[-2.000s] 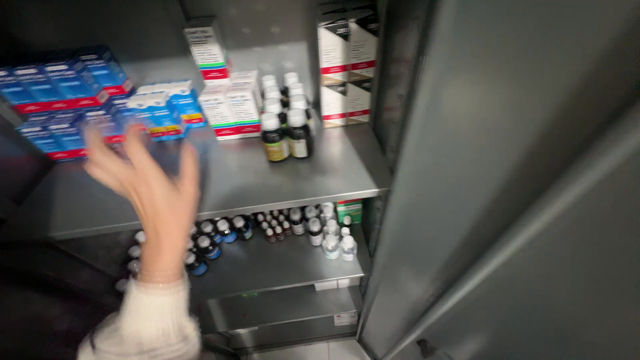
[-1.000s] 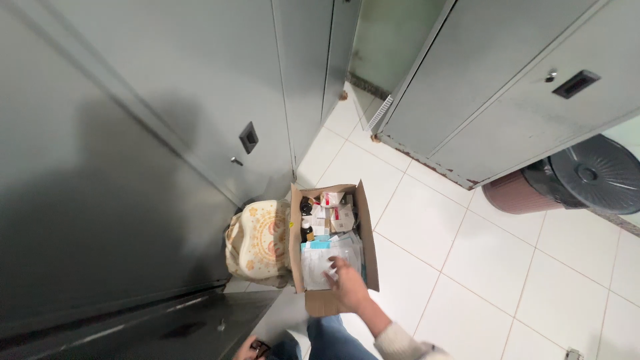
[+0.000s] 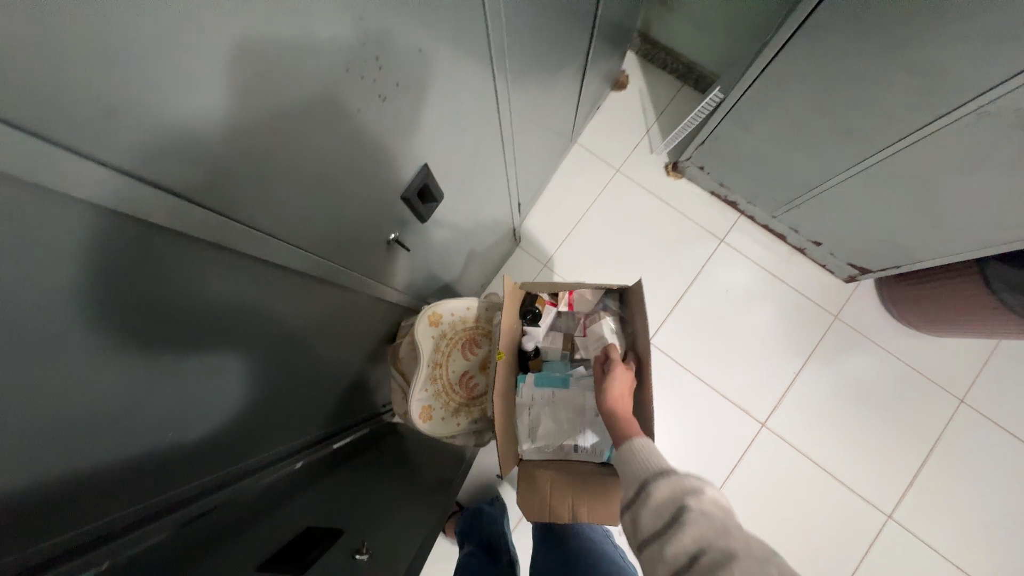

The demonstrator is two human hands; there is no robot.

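Note:
An open cardboard box (image 3: 568, 492) stands in front of my legs, filled with packages. My right hand (image 3: 616, 384) reaches into its right side, fingertips against a clear plastic bag (image 3: 600, 330) with white packs in it; whether they grip it cannot be told. Dark bottles (image 3: 531, 310) with white labels lie along the left wall of the box. Nearer to me are white printed packets or sheets (image 3: 560, 416) with a light blue pack (image 3: 548, 379) at their top edge. My left hand is out of view.
A cream patterned bag (image 3: 456, 360) touches the box's left side. Grey metal cabinet doors (image 3: 320, 160), one with a key (image 3: 398, 241) in its lock, rise at left. Another grey cabinet (image 3: 880, 160) stands at right, beside a reddish bin (image 3: 944, 300). White tiles (image 3: 760, 328) cover the floor.
The view has swung from shelves of medicine boxes and bottles down to the floor and cardboard box. Since one second ago, my right hand has moved from the white packets to the plastic bag.

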